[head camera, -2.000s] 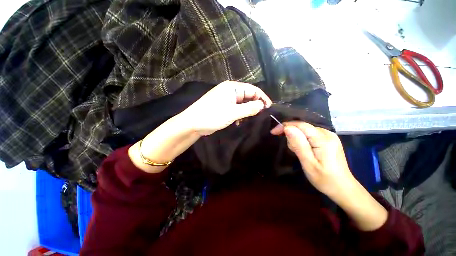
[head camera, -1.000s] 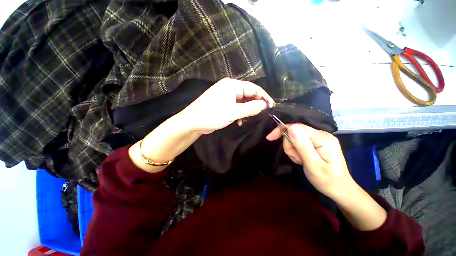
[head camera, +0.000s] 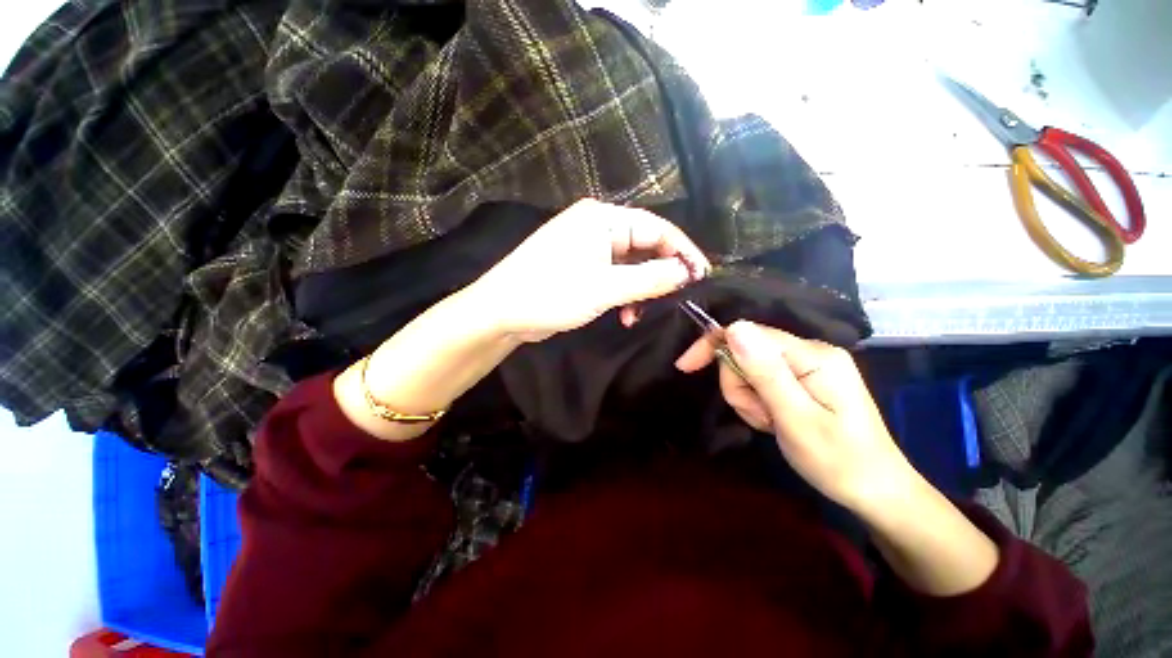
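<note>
The plaid fabric (head camera: 514, 129) lies in a large heap from the left to the centre, with a matte black strip (head camera: 386, 285) along its lower edge. Dark smooth lining (head camera: 578, 379) hangs below my hands. My left hand (head camera: 598, 270) pinches the cloth edge between thumb and fingers, near a seam with pale stitches (head camera: 784, 276). My right hand (head camera: 803, 399) holds small thread snips (head camera: 698, 316), only their silver tips clearly showing, pointing up-left just below my left fingertips. Their handle is mostly hidden in the hand.
Scissors with red and yellow handles (head camera: 1047, 180) lie on the white table (head camera: 887, 167) at right. A ruler strip (head camera: 1028, 311) runs along its front edge. Blue bins (head camera: 148, 553) stand at lower left. Grey cloth (head camera: 1105, 450) hangs at lower right. A red object (head camera: 103, 645) shows at bottom left.
The snips' tips have moved slightly left and down from my left fingertips since one second ago. My left hand keeps its pinch on the cloth, nearly still.
</note>
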